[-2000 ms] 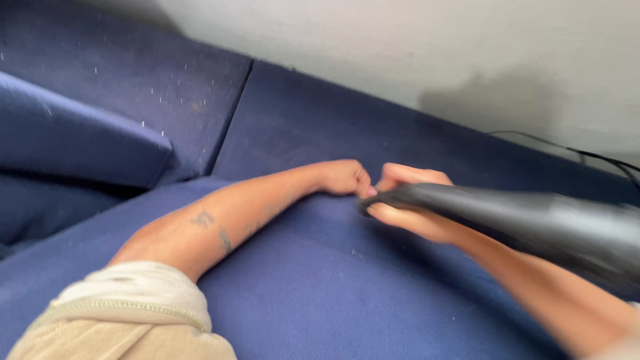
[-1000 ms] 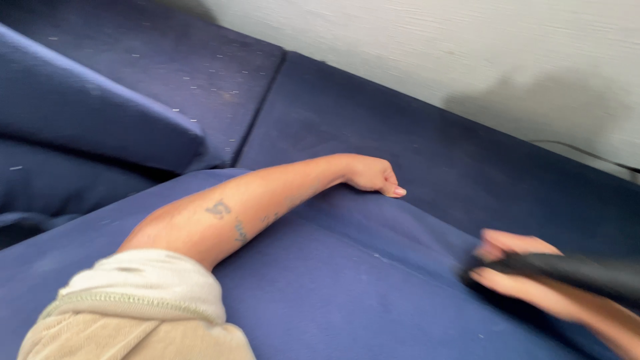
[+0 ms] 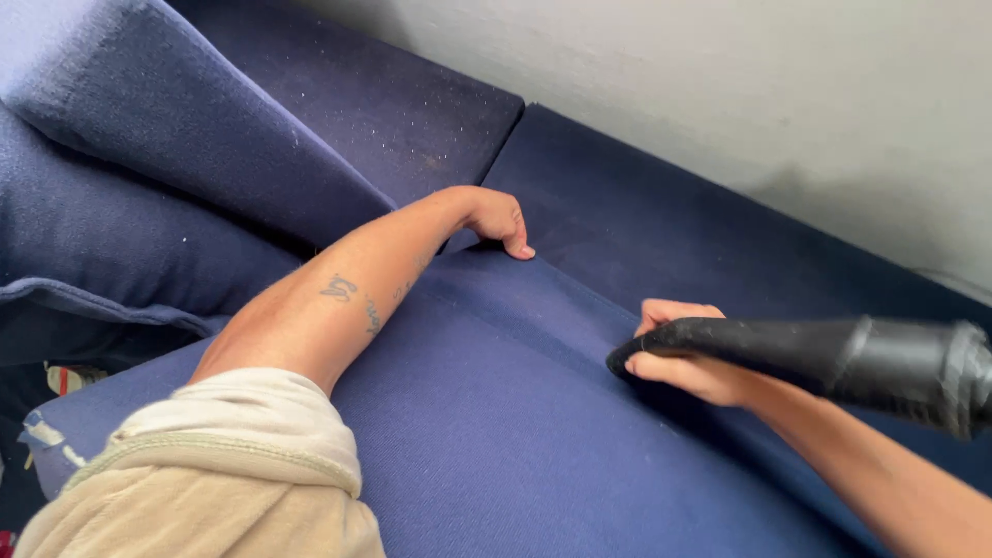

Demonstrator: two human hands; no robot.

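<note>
My left hand point(image 3: 504, 221) pinches the far edge of a blue fabric sofa cushion point(image 3: 480, 411) and lifts it a little. To its right, my right hand point(image 3: 674, 349) has its fingers around the narrow tip of a black vacuum cleaner nozzle point(image 3: 744, 341), which rests at the cushion's edge. The wider end of the nozzle reaches to the right side of the view, above my right forearm. The underside of the cushion is hidden.
A dark blue sofa panel point(image 3: 620, 194) runs along the pale wall point(image 3: 775, 85). Another panel point(image 3: 418, 116) at the upper left carries white specks. A blue cushion point(image 3: 194, 108) leans at the left. The near cushion's left corner has torn fabric point(image 3: 46, 434).
My right hand and the nozzle first moved right, away from my left hand, and are now nearer to it again. My left hand stays at the cushion's edge.
</note>
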